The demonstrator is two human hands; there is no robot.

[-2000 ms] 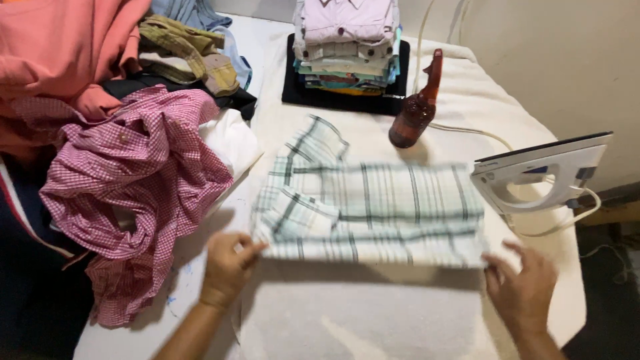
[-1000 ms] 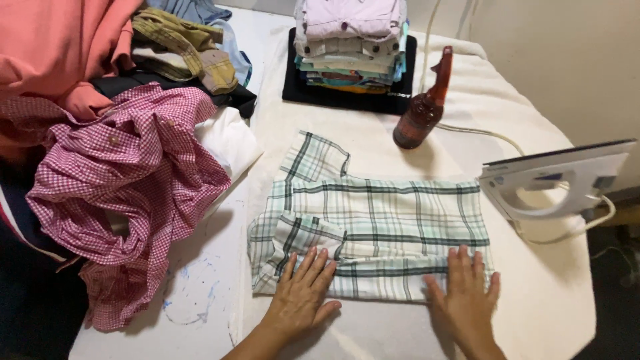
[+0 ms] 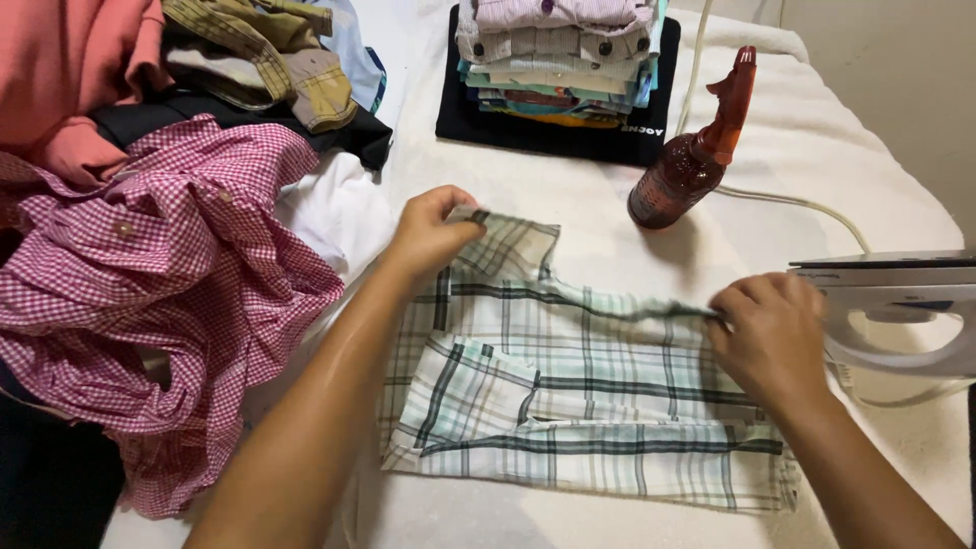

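Note:
A plaid short-sleeved shirt point(image 3: 610, 381) in white, pale green and black lies partly folded on the cloth-covered table, its near long side folded inward and one sleeve laid over the body. My left hand point(image 3: 438, 229) pinches the far sleeve at its upper left corner. At the far right corner, my right hand point(image 3: 766, 328), slightly blurred, grips the far edge of the shirt, which is lifted a little between the two hands. Just right of that hand is a clothes iron point(image 3: 892, 313), resting with its soleplate turned upward.
A reddish-brown spray bottle point(image 3: 679, 179) stands beyond the shirt. Behind it is a stack of folded shirts point(image 3: 557, 69) on a black folded garment point(image 3: 549, 145). Loose clothes, including a pink checked shirt point(image 3: 175, 282), heap at left. The iron's cord point(image 3: 801, 202) runs along the right side.
Both hands have moved from the shirt's near side, where they lay flat, to its far edge and taken hold there. The far sleeve and edge are now raised.

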